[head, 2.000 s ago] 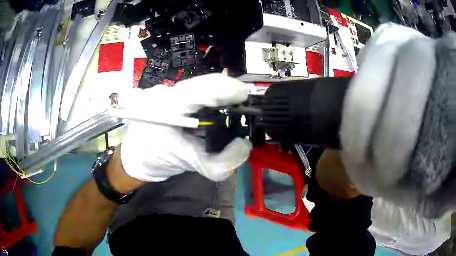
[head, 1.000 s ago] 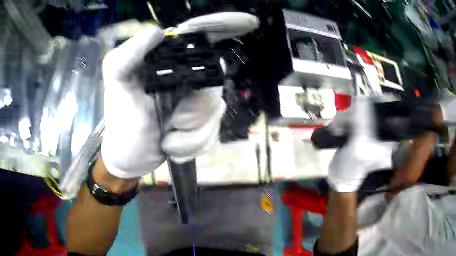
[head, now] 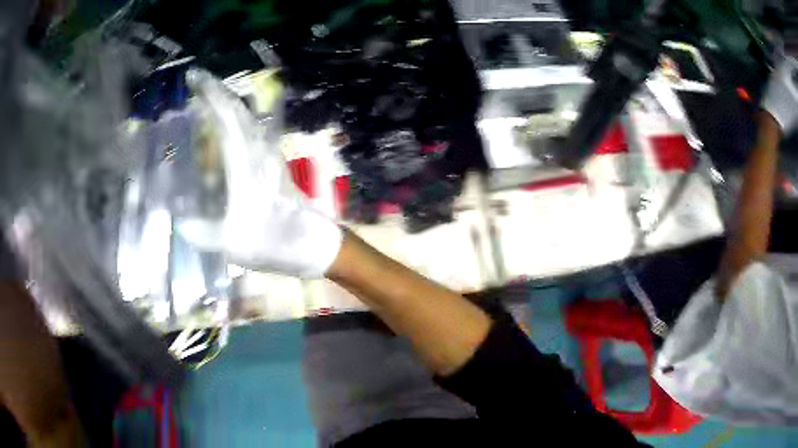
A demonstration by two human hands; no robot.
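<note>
The view is strongly blurred. My right hand (head: 284, 232), in a white glove, reaches left over a pile of silver metal strips (head: 157, 236). Its fingers point up and its thumb stands apart; I see nothing held in it. My left forearm shows at the lower left edge; the left hand is too blurred to make out. A long grey streak (head: 105, 280), perhaps a strip, slants down beside that forearm. Thin yellow leads (head: 206, 350) hang at the strips' lower end. The black screwdriver (head: 604, 101) is tilted at upper right, away from my hands.
A dark heap of black parts (head: 398, 166) lies behind the bench edge. The grey-white fixture (head: 534, 79) stands right of it. Another person's bare forearm (head: 752, 206) and pale clothing (head: 731, 350) are at right. A red stool (head: 604, 398) stands below the bench.
My right hand has let go of the screwdriver and crossed to the strips at left. My left hand and the black part it held have left the centre towards the left edge.
</note>
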